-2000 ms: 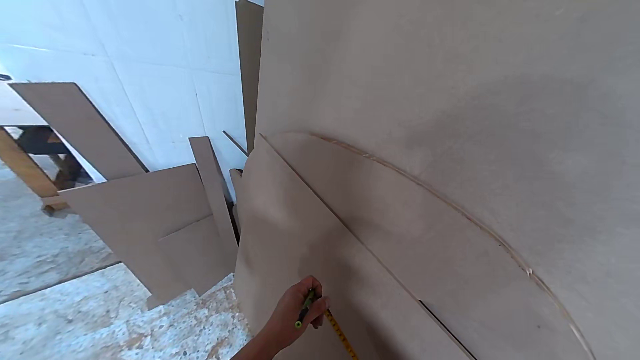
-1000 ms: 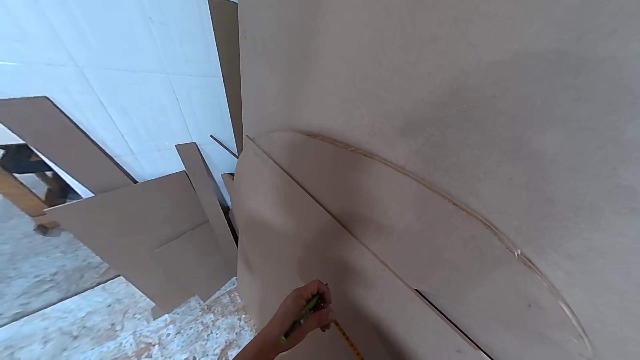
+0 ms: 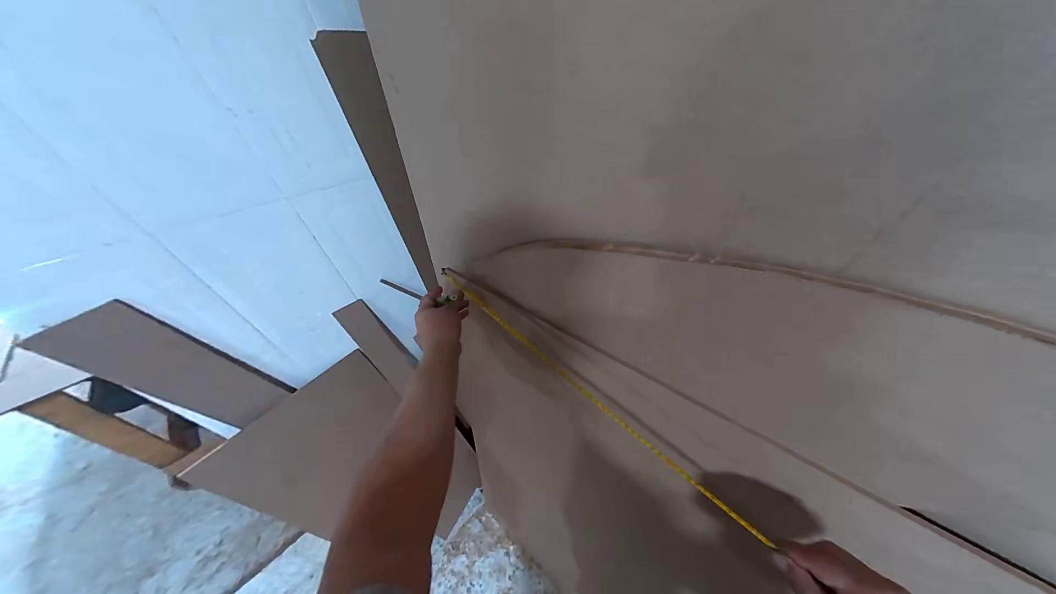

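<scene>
A yellow tape measure blade [image 3: 627, 427] runs diagonally across a large brown sheet board [image 3: 528, 445], just below the long straight edge of another panel. My left hand [image 3: 441, 318] is at the blade's far end, by the board's left corner, with a small green object, likely a pencil or marker, between its fingers. At the lower right my right hand [image 3: 825, 568] grips the near end of the tape; the case is not visible. Behind them, a curved-edged panel [image 3: 701, 305] lies against a larger brown sheet [image 3: 701, 107].
Several brown board offcuts [image 3: 305, 445] lean at the left against a white sheeted wall [image 3: 181, 157]. A wooden frame [image 3: 115, 429] stands beyond them at far left. The pale floor [image 3: 91, 528] is speckled with debris. A narrow upright board [image 3: 363, 124] stands behind the large sheet.
My left hand has moved up to the corner of the board, drawing the tape blade out into a long line. My right hand has come into view at the lower right. The view has shifted.
</scene>
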